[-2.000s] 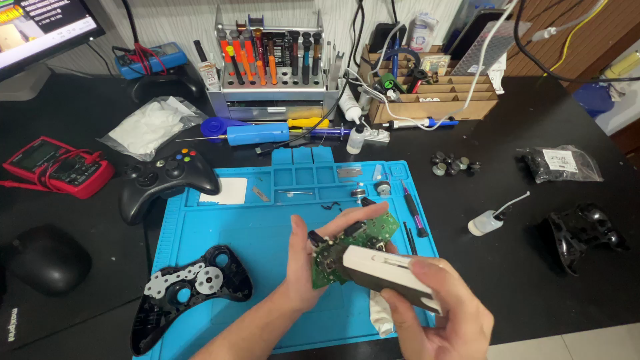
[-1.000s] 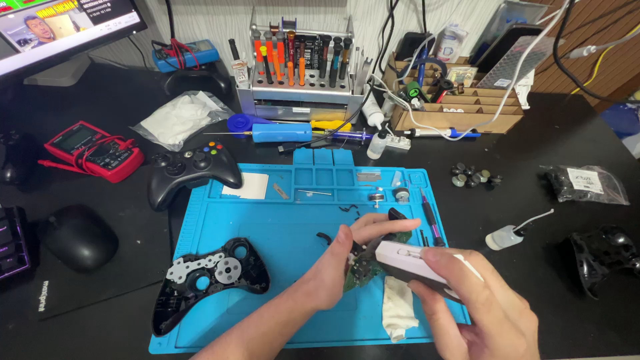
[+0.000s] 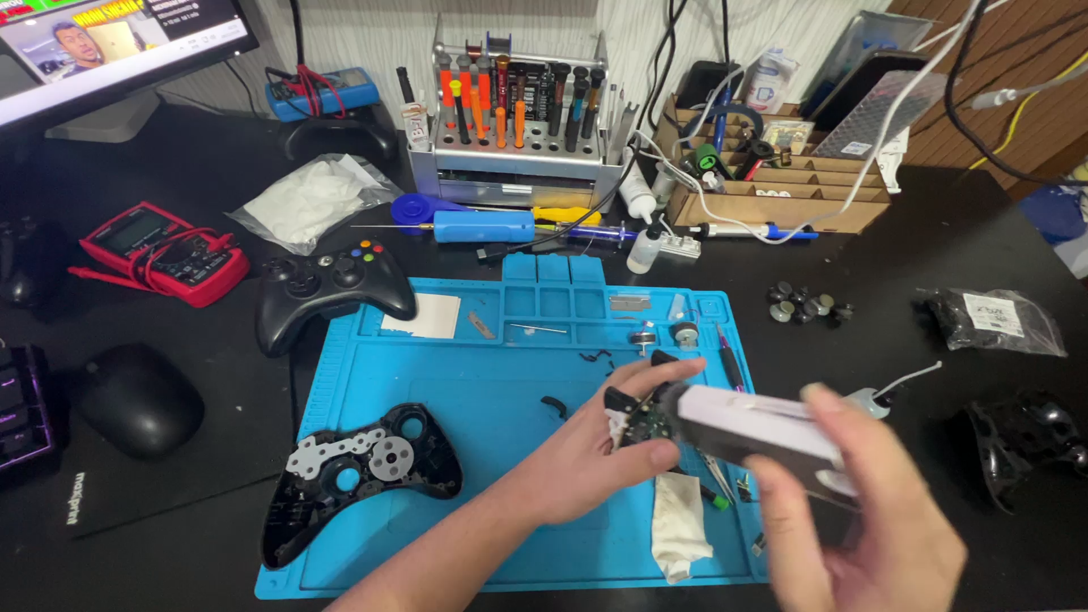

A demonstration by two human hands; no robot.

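Observation:
My left hand (image 3: 595, 450) grips a green controller circuit board (image 3: 646, 421) above the blue silicone mat (image 3: 476, 527). In my right hand (image 3: 867, 501) is a white and dark handheld device (image 3: 756, 425), whose kind I cannot tell; its dark end overlaps the board, and contact is unclear. An open black controller shell half (image 3: 361, 480), with grey rubber pads inside, lies at the mat's left. Below the board lie a white cloth (image 3: 680, 527) and tweezers (image 3: 716, 476), partly hidden. Small vibration motors (image 3: 684, 333) sit near the mat's compartments.
An assembled black controller (image 3: 331, 285) overlaps the mat's upper left corner. Beyond are a red multimeter (image 3: 166, 251), a screwdriver rack (image 3: 518, 127) and a wooden organizer (image 3: 782, 187). To the right are thumbsticks (image 3: 807, 304), a bagged part (image 3: 994, 321) and another black shell (image 3: 1028, 450).
The circuit board has been turned in my left hand and shows less of its face. My right hand still holds the device against or close to it.

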